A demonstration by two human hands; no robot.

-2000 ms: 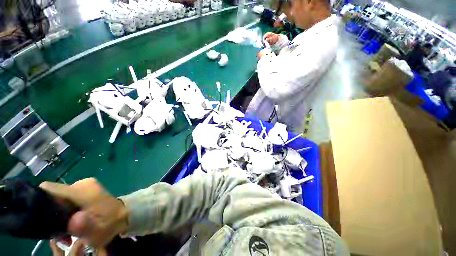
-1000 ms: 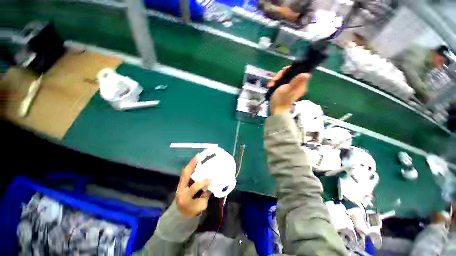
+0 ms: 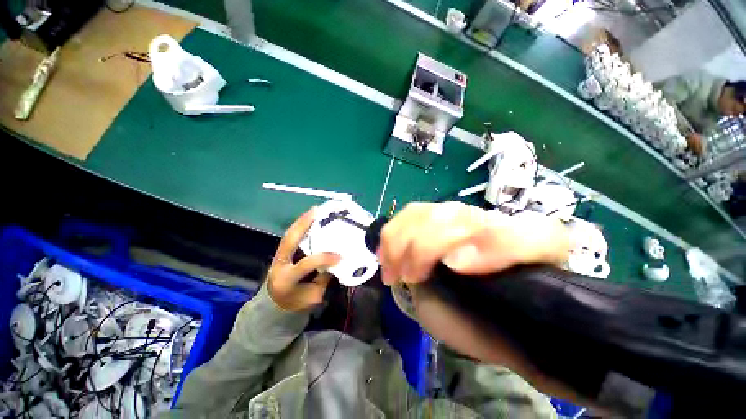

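Observation:
My left hand (image 3: 301, 266) holds a white camera housing (image 3: 342, 242) above the bench's front edge. One antenna sticks out of it to the upper left, and thin dark and red wires hang below. My right hand (image 3: 466, 245) grips the black electric screwdriver (image 3: 564, 315), whose thick body runs to the lower right. Its dark front end is against or very near the housing's right side; my fist hides part of it, and the bit tip cannot be made out.
A grey screw feeder (image 3: 427, 110) stands at the back. A single housing (image 3: 184, 80) lies left beside a brown board (image 3: 98, 78). Several housings (image 3: 514, 168) stand right. A blue bin (image 3: 211, 327) of white discs and black cables is lower left. A person (image 3: 712, 96) is upper right.
My right hand has brought the screwdriver down from near the feeder to the housing. The housing stays in my left hand, slightly turned. The view has shifted.

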